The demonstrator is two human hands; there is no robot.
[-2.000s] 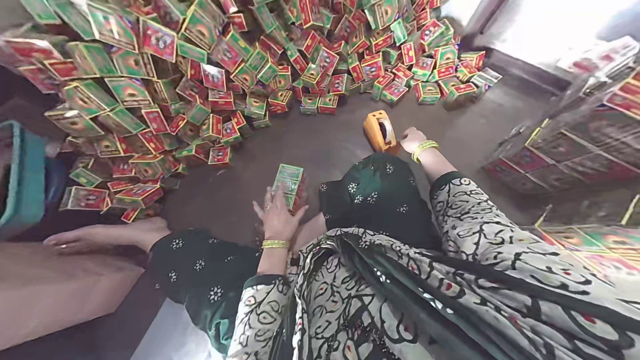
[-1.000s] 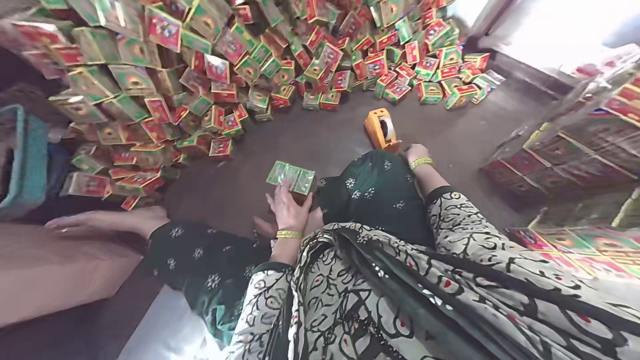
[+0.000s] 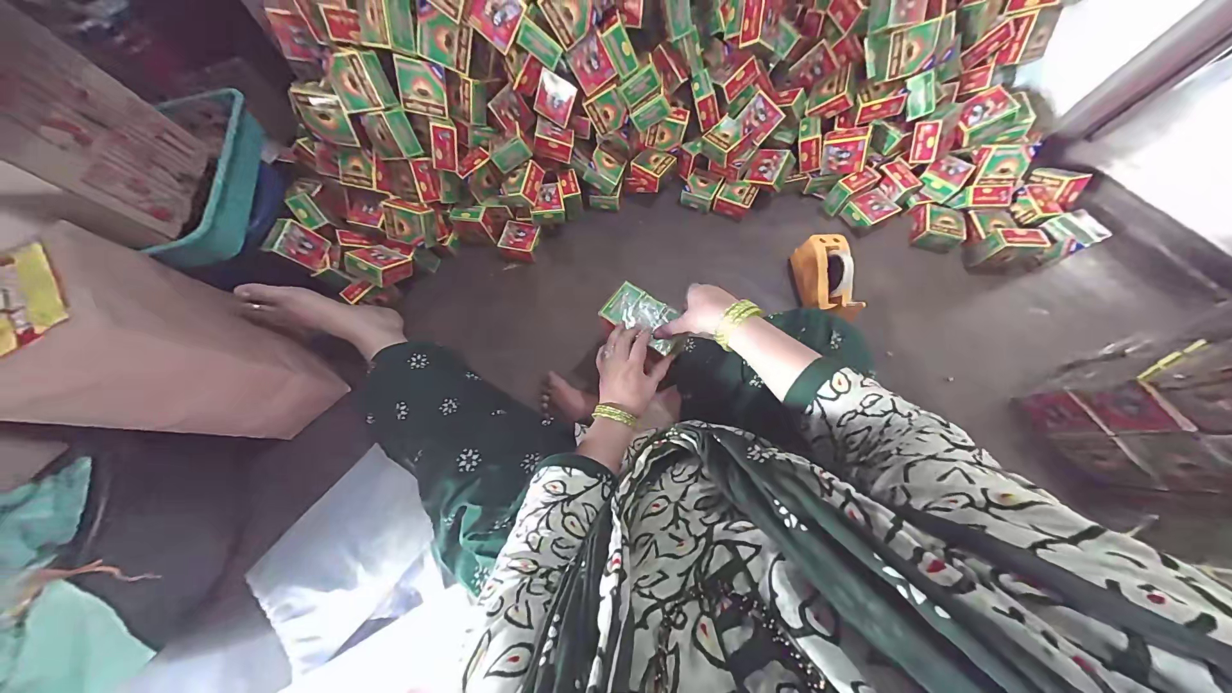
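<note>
A small green and red carton block [image 3: 637, 310] with a shiny clear surface lies in front of my lap, between my hands. My left hand [image 3: 628, 371] rests on its near edge with the fingers spread over it. The fingers of my right hand [image 3: 701, 313] touch its right end; whether they pinch anything there is hard to tell. To the right of my right hand an orange tape dispenser [image 3: 816, 272] with a roll of tape stands on the dark floor, beside my knee.
A large heap of small red and green cartons [image 3: 577, 125] spreads along the far side. At the left are a teal plastic crate [image 3: 231, 183] and a brown cardboard box [image 3: 173, 346]. Wrapped carton stacks [image 3: 1107, 423] stand at the right. My bare foot [image 3: 327, 318] extends left.
My right hand has moved left from beside the tape dispenser to the carton block. My left hand remains at the block. The view has shifted.
</note>
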